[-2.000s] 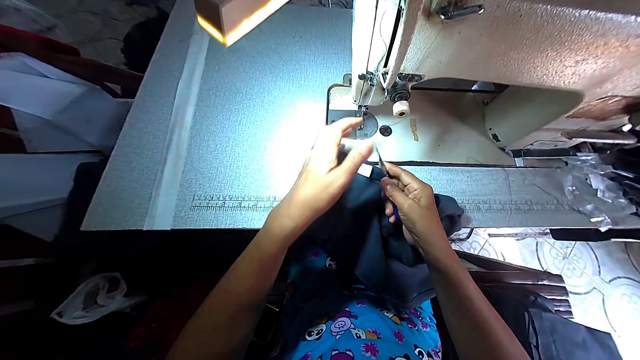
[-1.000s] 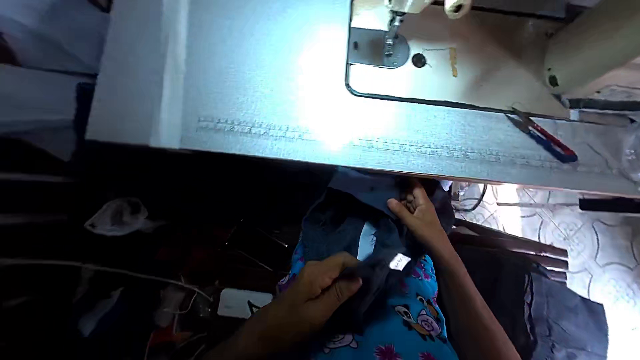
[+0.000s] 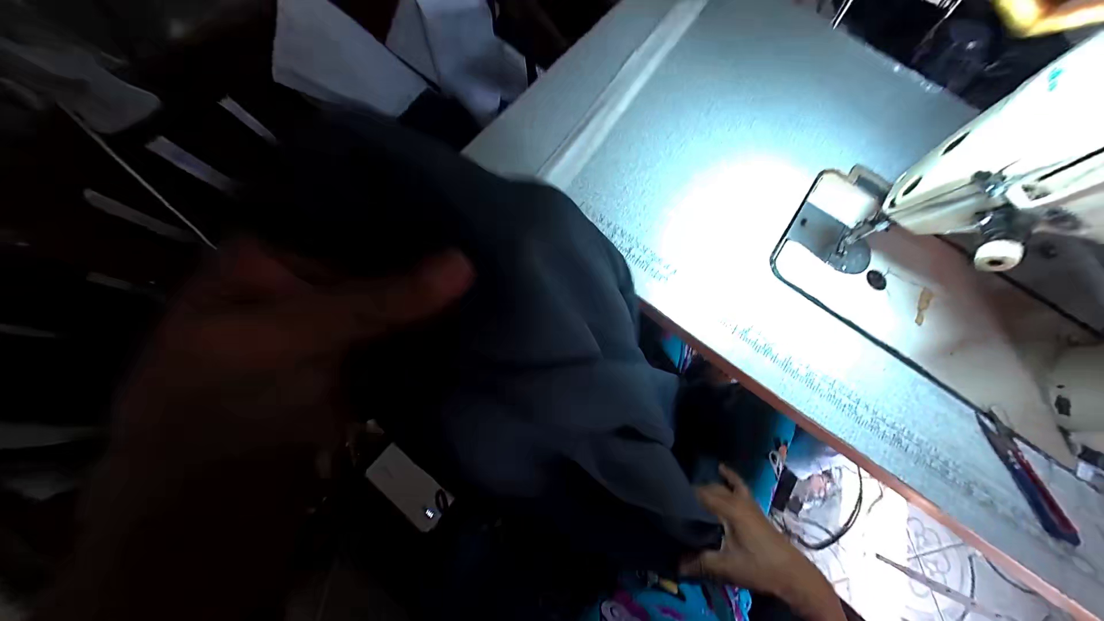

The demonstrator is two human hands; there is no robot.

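Note:
A dark navy cloth garment [image 3: 552, 362] spreads from the left of the view down over my lap, overlapping the table's front edge. My left hand [image 3: 345, 319], blurred and in shadow, is closed on its upper left part. Lower right, my right hand [image 3: 733, 535] grips the garment's lower edge between thumb and fingers. The sewing machine [image 3: 1000, 164] stands at the right, with its presser foot [image 3: 854, 241] over the needle plate and no cloth under it. Thread snips with red and blue handles [image 3: 1031, 483] lie on the table's front right part, away from both hands.
The pale table [image 3: 742, 112] carries a printed ruler strip near its front edge [image 3: 862, 466]. White cloth pieces [image 3: 345, 56] are at the upper left. Below the garment lies a pale rectangular object [image 3: 408, 487]. Cables and patterned floor tiles [image 3: 931, 552] show beneath the table.
My left hand has lifted the garment up and left from my lap. The snips, in my right hand two seconds ago, lay on the table one second ago. The view has turned strongly.

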